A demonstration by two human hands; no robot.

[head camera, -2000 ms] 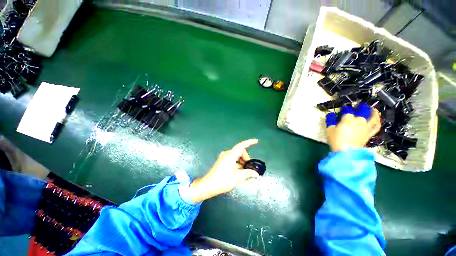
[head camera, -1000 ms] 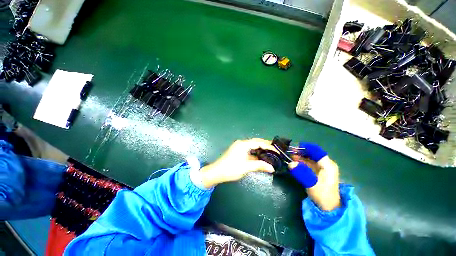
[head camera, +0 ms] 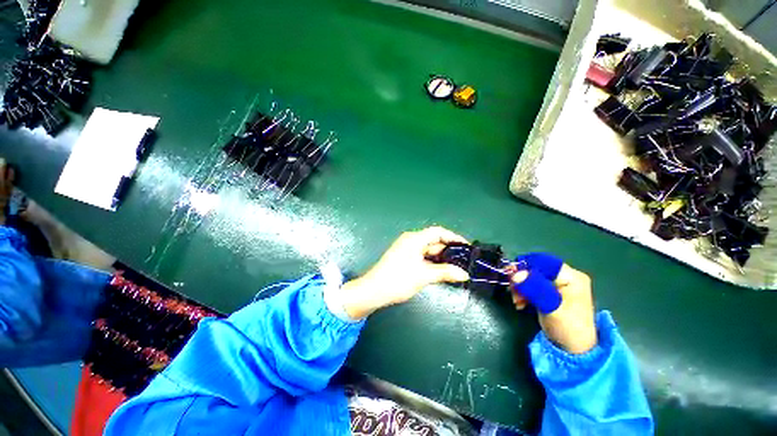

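My left hand (head camera: pixel 396 277) holds a small dark round part (head camera: pixel 451 256) between thumb and fingers, low over the green bench. My right hand (head camera: pixel 558 294), with blue wraps on its fingers, grips the wire handles of a black binder clip (head camera: pixel 487 264). The clip's body is against the right side of the round part; how far it reaches over it is hidden. A row of black clamped assemblies (head camera: pixel 277 153) stands at the centre left. A small pale-faced round part (head camera: pixel 440 87) and an amber part (head camera: pixel 464 94) lie side by side farther back.
A foam box (head camera: pixel 545 157) heaped with loose clips (head camera: pixel 694 128) is at the right. A white paper sheet (head camera: pixel 98 157) with black clips, more clips (head camera: pixel 47 81) and another foam box (head camera: pixel 94 25) are at the left. A red tray (head camera: pixel 98 404) and another person's blue sleeve (head camera: pixel 51 298) are at lower left.
My right hand came from the foam box to my left hand with a clip. Since a second ago the clip has turned level, with its handles pointing right, against the round part.
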